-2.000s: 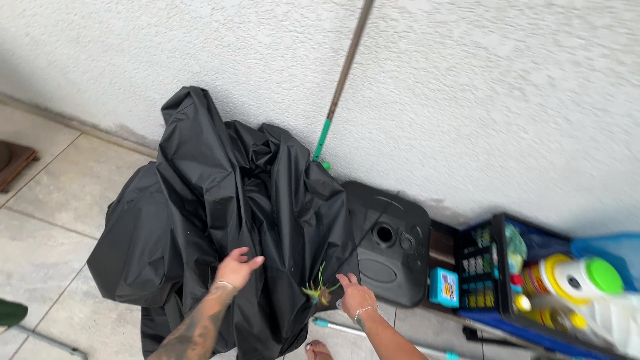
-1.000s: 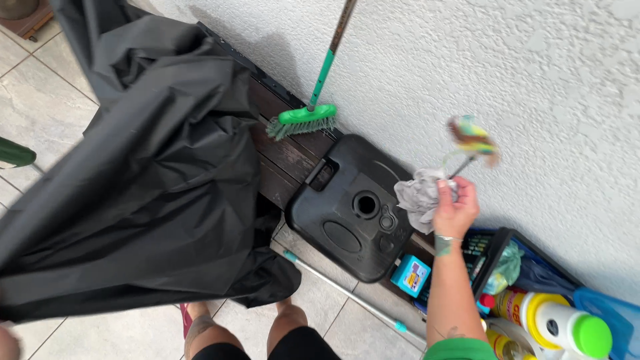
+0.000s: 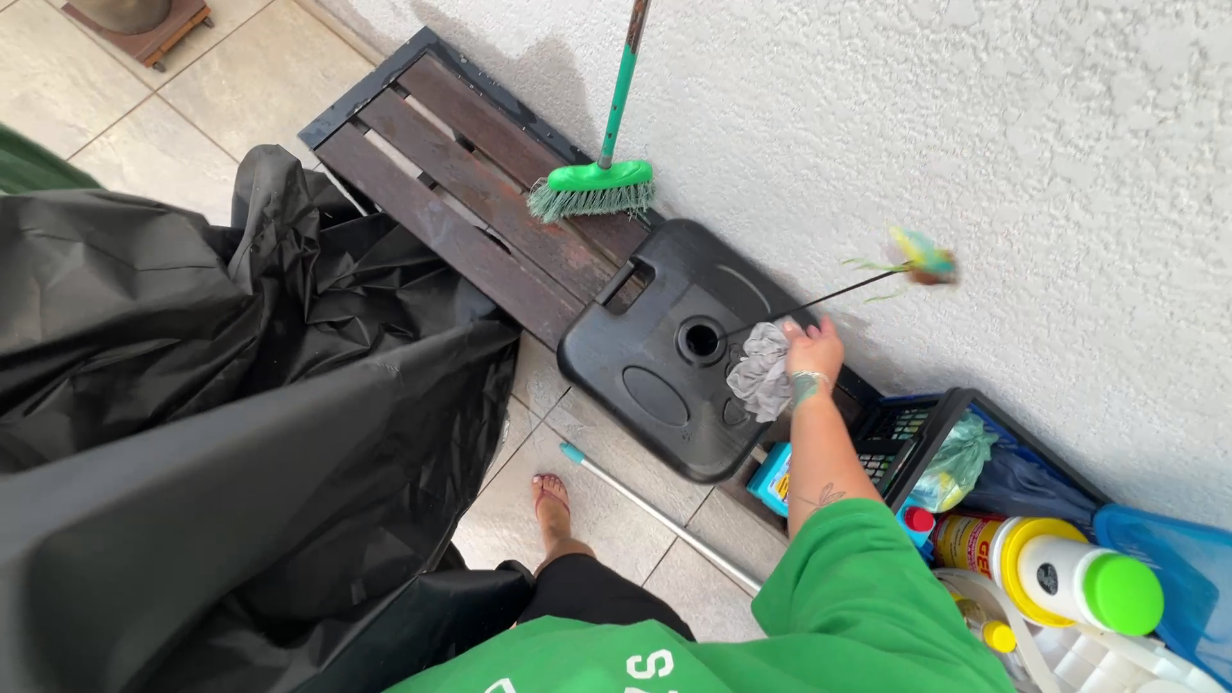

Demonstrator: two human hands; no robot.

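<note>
My right hand (image 3: 813, 351) grips the thin dark stem of a stick ornament (image 3: 926, 260), whose blurred yellow, teal and brown top points up toward the wall. A crumpled grey cloth (image 3: 763, 373) hangs beside the fingers of that hand, over the edge of a black plastic base (image 3: 654, 332) with a round hole. The large black sheet (image 3: 260, 414) spreads across the left side. My left hand is out of sight, and whether the sheet hides it I cannot tell. On the slatted bench (image 3: 462, 183), a green broom (image 3: 602, 183) stands against the wall.
A dark crate (image 3: 929, 448) holds bags and bottles at the lower right, near a blue box (image 3: 770, 479) and a white tub with a green lid (image 3: 1088, 582). A metal pole (image 3: 664, 520) lies on the tiles by my foot. The textured wall (image 3: 962, 115) borders the bench.
The black sheet covered much of the bench two seconds ago; it has moved left, baring the slats. My right hand, with the ornament and cloth, is now beside the black base. My left hand has left view.
</note>
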